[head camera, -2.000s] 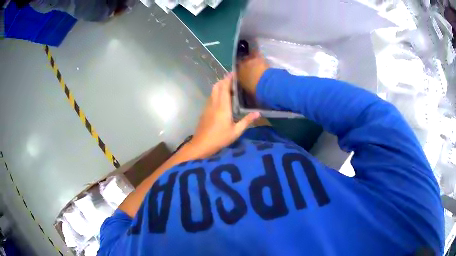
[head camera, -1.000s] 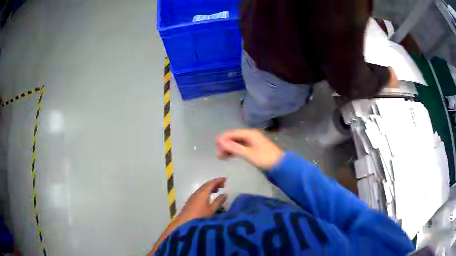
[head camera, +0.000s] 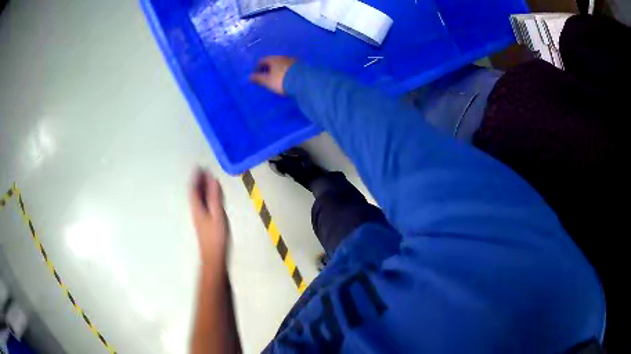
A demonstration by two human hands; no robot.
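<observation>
A deep blue plastic tote stands at the top of the view. White strips and a greyish flat piece lie at its far side, with a few thin white bits on its floor. My right hand reaches over the near part of the tote, fingers curled; its fingertips are blurred, and whether it holds something small cannot be told. My left hand hangs over the floor to the left of the tote's near corner, blurred, fingers apart and empty.
A person in dark clothing stands close on my right, beside the tote. A stack of white card pieces shows at the upper right. Yellow-black tape runs along the grey floor. My shoe is below the tote's edge.
Two seconds ago my right hand was inside a white carton and my left hand was on its edge. The view then turned to the floor and tote; now my right arm extends over the tote.
</observation>
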